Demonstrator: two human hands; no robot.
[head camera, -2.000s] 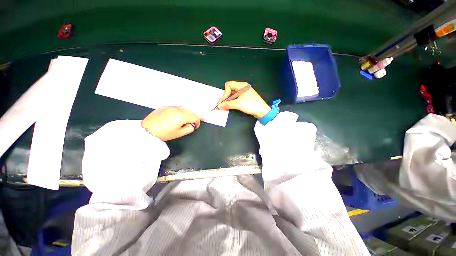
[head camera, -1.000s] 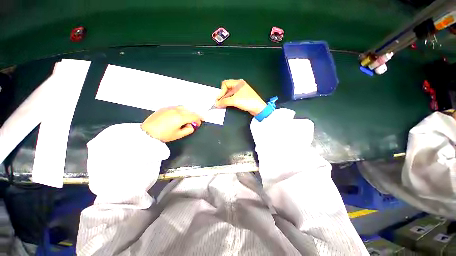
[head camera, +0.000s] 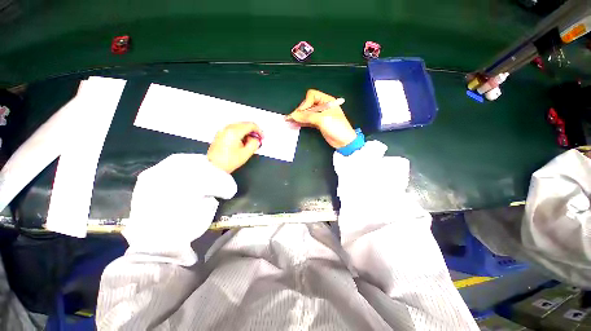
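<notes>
A long white strip lies flat on the dark green mat, slanting down to the right. My left hand is over its lower middle edge, fingers curled around a small red unit, of which only a bit shows. My right hand, with a blue wrist strap, holds tweezers like a pencil. Their tip is at the strip's right end; whether they grip a small piece there cannot be told.
A blue bin with white sheets stands right of the strip. Two overlapping white strips lie at left. Red units sit spaced on the green belt behind. Small bottles stand by a metal post. Another person's sleeve is at right.
My left hand has lifted and moved right, showing the red unit in its fingers. My right hand has moved slightly right and up with the tweezers. The units on the belt have shifted right.
</notes>
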